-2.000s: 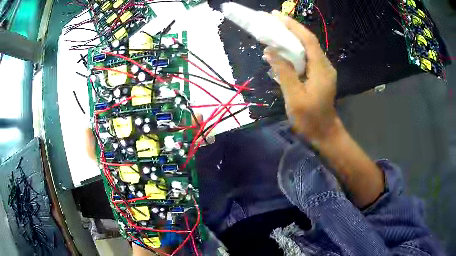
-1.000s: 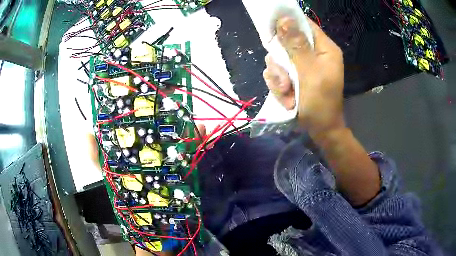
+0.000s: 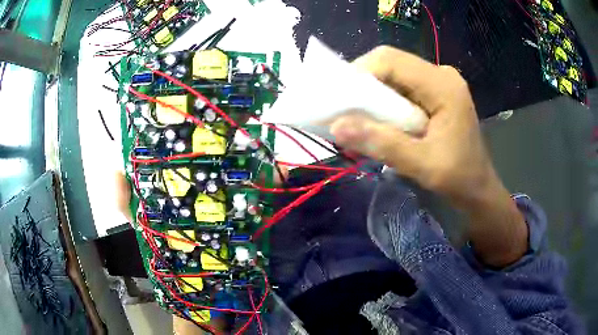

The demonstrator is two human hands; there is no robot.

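A populated PCB panel point(image 3: 210, 207) with rows of yellow transformers and blue capacitors is held up over the white sheet, its long side running down the view. My left hand point(image 3: 122, 195) holds it from beneath; only bits of the hand show at both edges, with a blue band below. My right hand point(image 3: 419, 127) grips a folded white cloth point(image 3: 354, 91) between thumb and fingers. The cloth's left tip reaches the panel's right edge near the upper rows; whether it touches is unclear. Red lead wires point(image 3: 308, 196) run from the panel to below my right hand.
White sheet point(image 3: 95, 154) and black mat point(image 3: 488, 59) lie under and beyond the panel. More panels lie at top left point(image 3: 160, 23) and far right point(image 3: 560, 52); a small board point(image 3: 398, 9) is at the top. A dark tray point(image 3: 39, 262) with black pieces is at lower left.
My right hand has lowered and turned, bringing the cloth left to the panel's edge. The panel has shifted slightly right, and its red wires have moved under my right hand.
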